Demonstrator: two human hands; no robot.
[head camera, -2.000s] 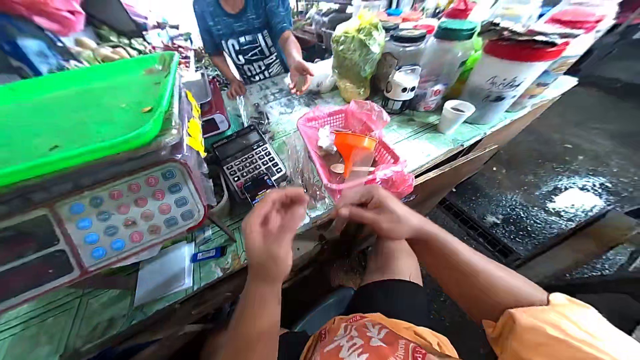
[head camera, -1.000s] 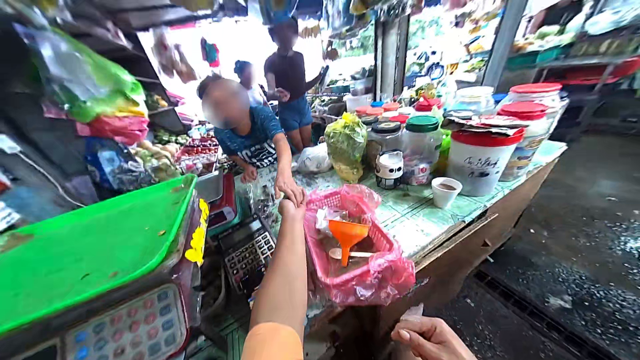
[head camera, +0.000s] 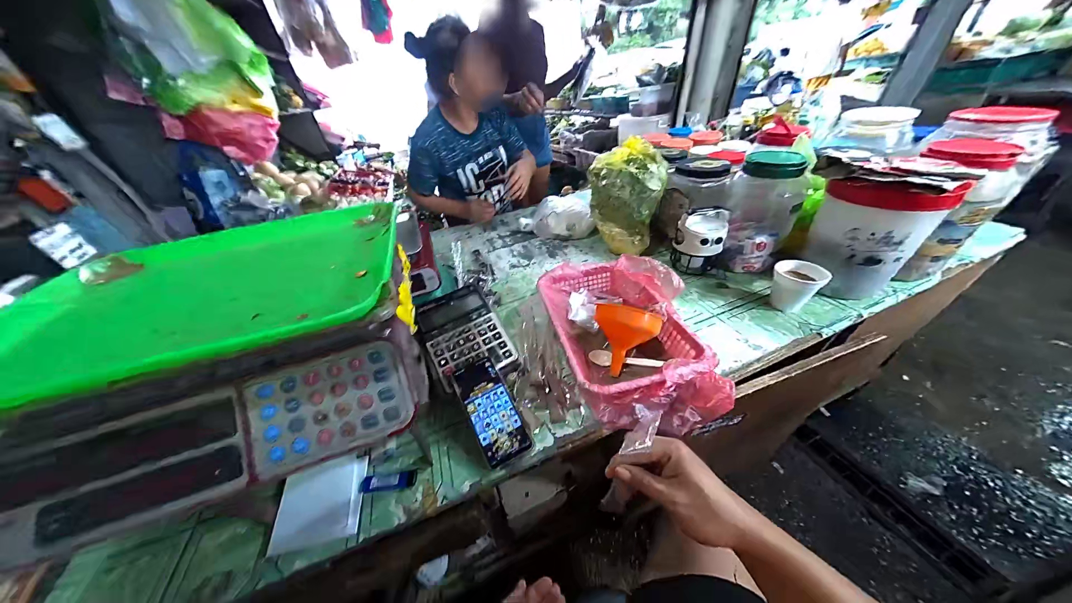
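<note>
My right hand (head camera: 670, 486) pinches a small clear plastic bag (head camera: 641, 431) just below the front corner of a pink basket (head camera: 561, 327). Pink plastic film lines the basket, which holds an orange funnel (head camera: 626, 325), a wooden spoon (head camera: 636, 361) and crumpled clear plastic (head camera: 582, 308) over brown contents. Only the fingertips of my left hand (head camera: 536, 591) show at the bottom edge; whether they hold anything is hidden. Left of the basket lie clear plastic strips (head camera: 544, 368), a smartphone (head camera: 492, 412) with a lit screen and a calculator (head camera: 469, 335).
A weighing scale (head camera: 331, 402) with a green tray (head camera: 201, 293) fills the left. Lidded jars (head camera: 766, 209), a white bucket (head camera: 875, 239), a paper cup (head camera: 797, 285) and a filled plastic bag (head camera: 628, 197) line the counter. Behind it stand a person (head camera: 469, 159) and another person (head camera: 532, 92).
My left arm, which reached over the counter to the other person's hand, has drawn back to the bottom edge. That person has turned and brought the hands close to the body.
</note>
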